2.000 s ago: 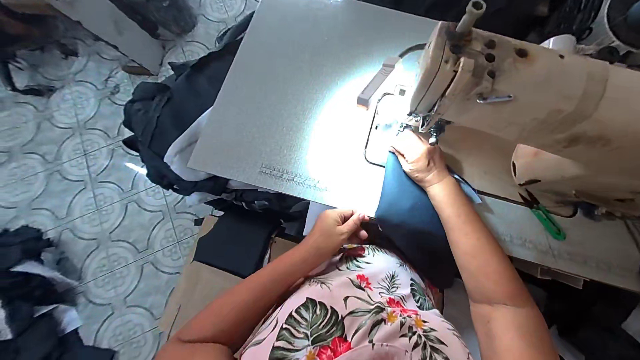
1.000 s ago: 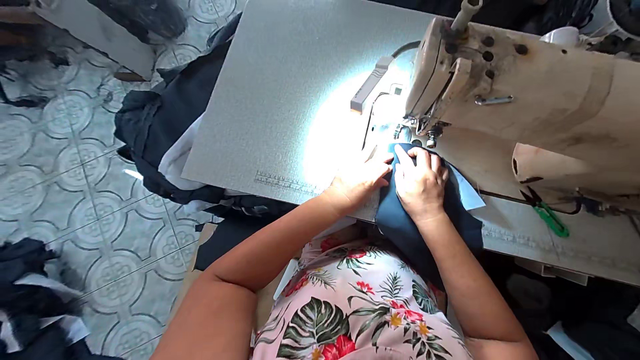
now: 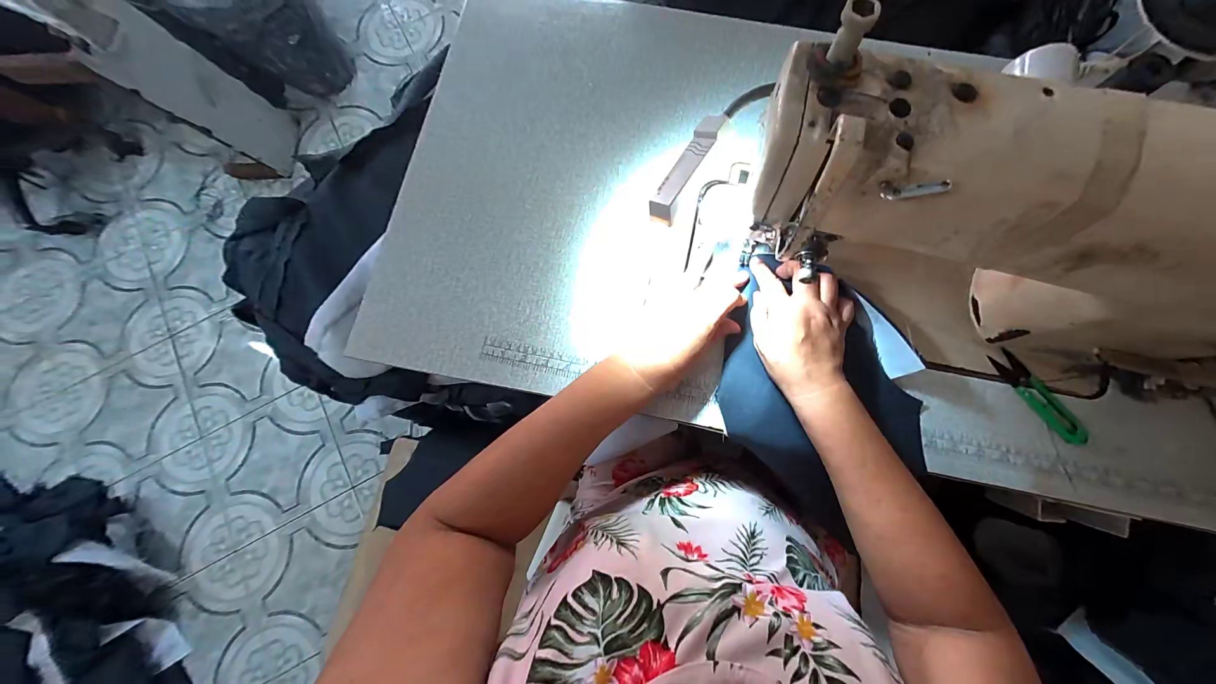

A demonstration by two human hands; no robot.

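Note:
A dark blue fabric piece (image 3: pixel 774 399) runs from the presser foot (image 3: pixel 763 237) of a beige sewing machine (image 3: pixel 950 171) down over the table's front edge. My right hand (image 3: pixel 801 328) lies flat on the fabric just below the foot, fingers pointing at it. Beside it on the left, my left hand (image 3: pixel 679 323) is at the fabric's left edge, washed out by the lamp's glare; its grip cannot be made out. A light blue piece (image 3: pixel 888 337) shows from under the dark fabric on the right.
Green-handled thread snips (image 3: pixel 1050 408) lie on the table right of the fabric. A small lamp bar (image 3: pixel 684 171) stands left of the machine head. Dark cloth (image 3: pixel 304 256) hangs at the table's left side, and more cloth scraps (image 3: pixel 76 579) lie on the tiled floor.
My left hand has moved up from the table's front edge to beside the needle area. My right hand now lies flatter on the fabric, slightly lower than at first.

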